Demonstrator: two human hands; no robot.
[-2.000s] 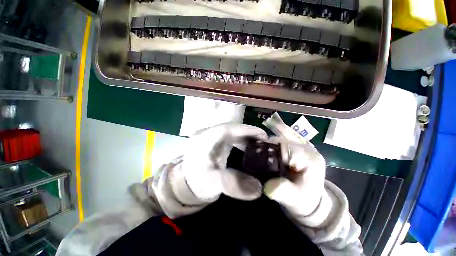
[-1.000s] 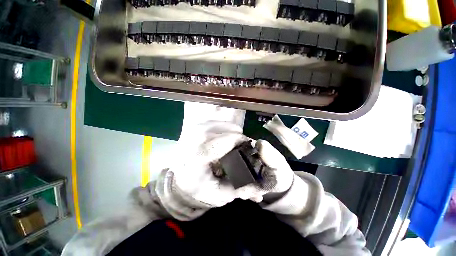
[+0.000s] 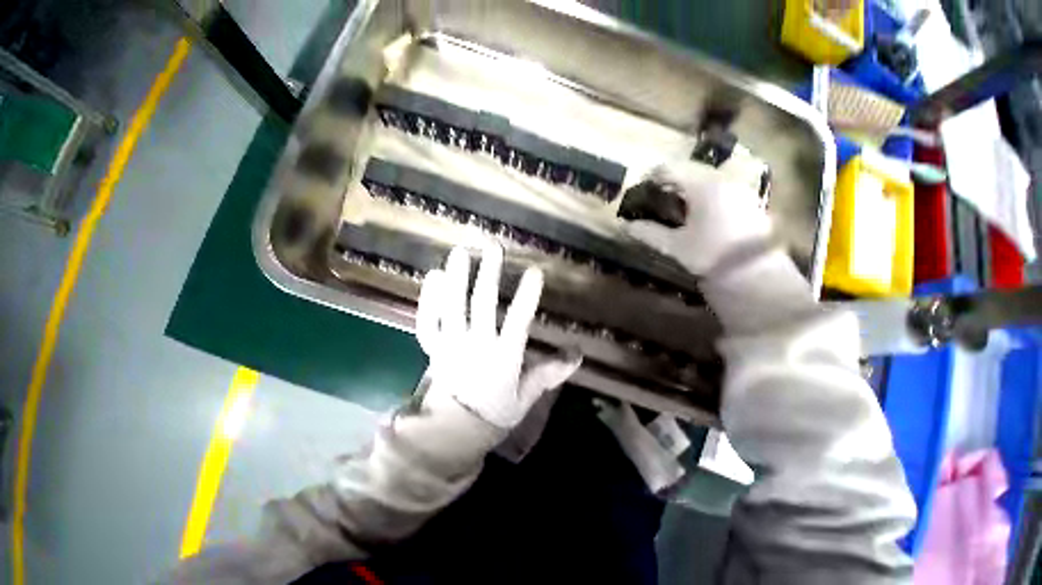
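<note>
A stainless steel tray (image 3: 299, 149) holds rows of black blocks (image 3: 491, 217) with silvery terminals on an off-white liner. My right hand (image 3: 714, 217), in a white glove, is over the tray's right part with a black block (image 3: 654, 203) at its fingertips. The block is at the right end of the far row; whether it touches the liner cannot be told. My left hand (image 3: 482, 343), gloved, has its fingers spread over the tray's near edge and holds nothing visible. It hides part of the nearest row.
A yellow bin (image 3: 871, 229) and a white bottle (image 3: 874, 327) with a metal top are right of the tray. A blue bin with pink cloth (image 3: 971, 520) is at the lower right. White strips (image 3: 646, 446) lie near the tray's front edge.
The view has turned and shifted towards the tray. My hands have parted from around the block near my body; the right reached over the tray with a block, the left opened at its near edge.
</note>
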